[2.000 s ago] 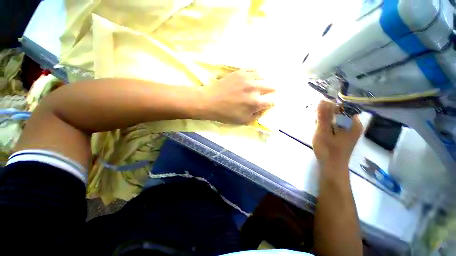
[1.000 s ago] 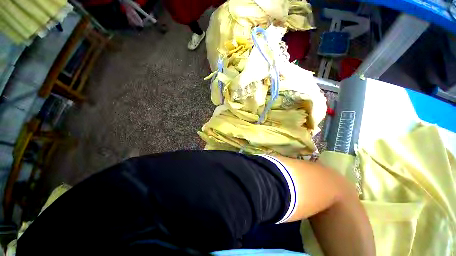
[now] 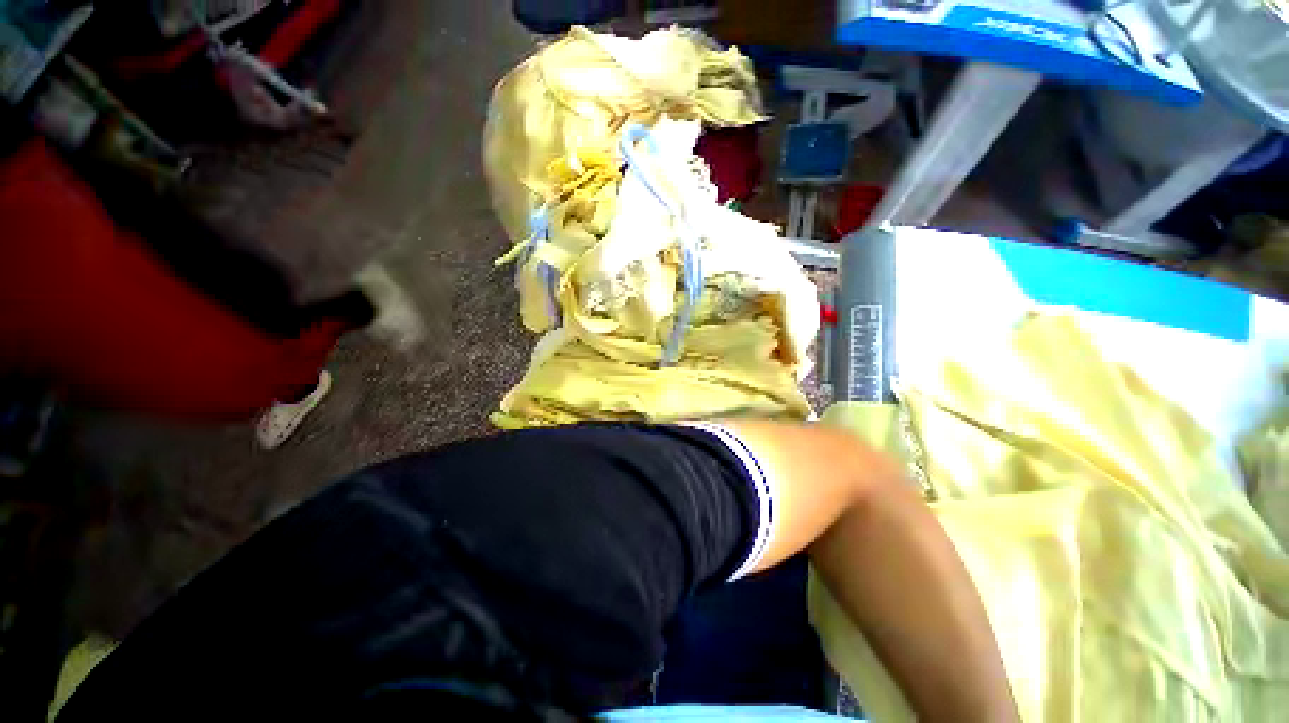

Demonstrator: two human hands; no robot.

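Pale yellow cloth (image 3: 1117,565) lies in folds over the white machine table (image 3: 950,304) at the right, and hangs over its grey ruled edge. A strip of lace (image 3: 912,445) shows at the cloth's left side. My left upper arm and forearm cross the lower middle, over the cloth; the left hand is cut off by the bottom edge. My right hand is out of the picture. No sewing head is in view.
Yellow bundles (image 3: 679,374) tied with light blue strips (image 3: 690,290) stand beyond my arm, left of the table. A person in red (image 3: 127,297) is on the floor at the left. Another blue and white machine table (image 3: 1018,43) is at the upper right.
The view has swung left from the sewing area to the bundles, then slightly back right. Both hands have left the picture. The person in red has come nearer at the left.
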